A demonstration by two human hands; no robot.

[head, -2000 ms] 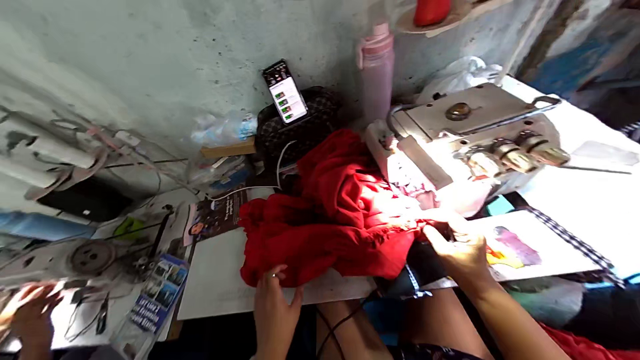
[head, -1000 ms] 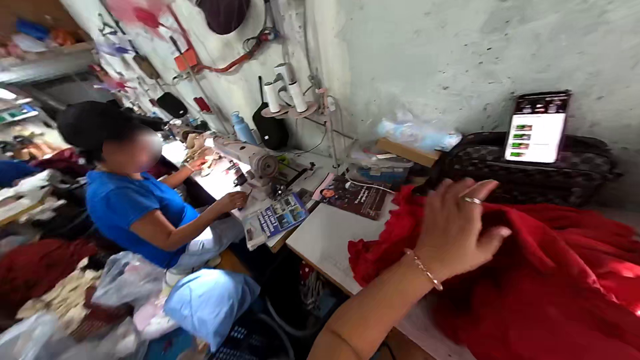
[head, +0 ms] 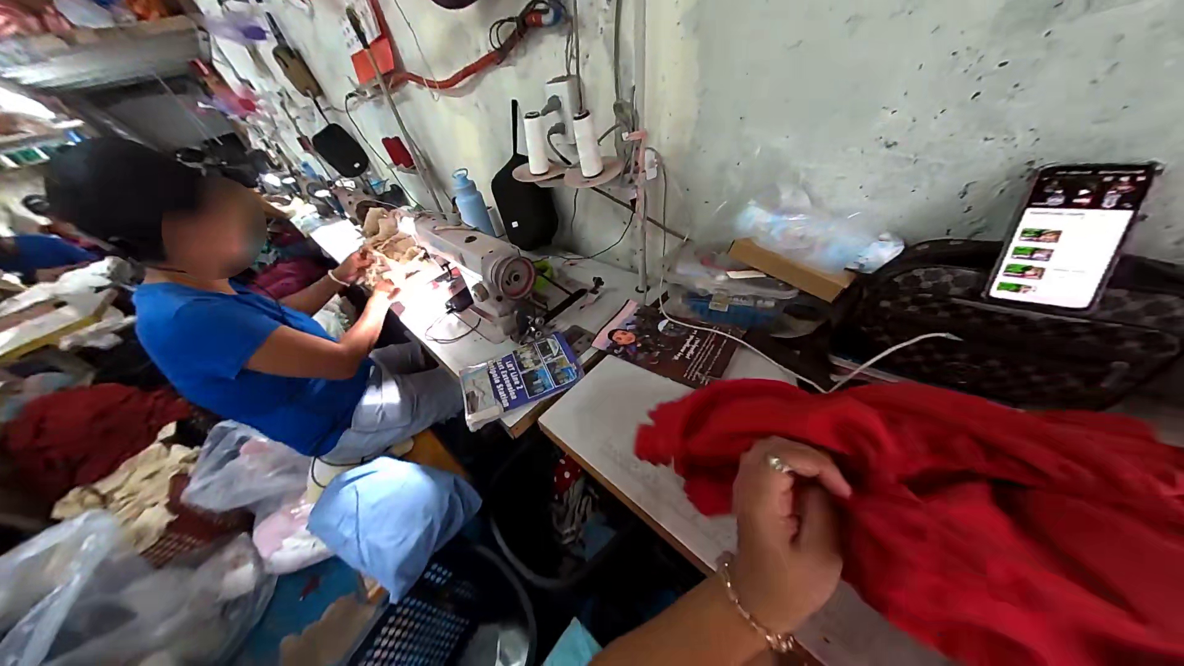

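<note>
My left hand (head: pixel 791 532), with a ring and a bracelet, grips the left part of a bunched red cloth (head: pixel 1008 518) over the white sewing table (head: pixel 610 435). The cloth spreads to the right edge of the view. My right hand is out of view. Behind the cloth a smartphone (head: pixel 1068 236) with a lit screen leans on a dark patterned bag (head: pixel 999 328). A white cable (head: pixel 888 350) runs between the bag and the cloth. A printed leaflet (head: pixel 661 342) lies at the table's far left corner.
At the left a co-worker in a blue shirt (head: pixel 227 356) sits at a sewing machine (head: pixel 472 259). Printed papers (head: pixel 523 375) lie on that table's near end. Thread cones (head: pixel 586 143) stand on a holder. Plastic bags (head: pixel 120 583), a light blue cloth (head: pixel 393 513) and a dark basket (head: pixel 430 606) are below.
The view has swung left since the oldest frame. My left hand was raised with its fingers spread over the red cloth; now it has closed on the cloth. My right hand has left the view.
</note>
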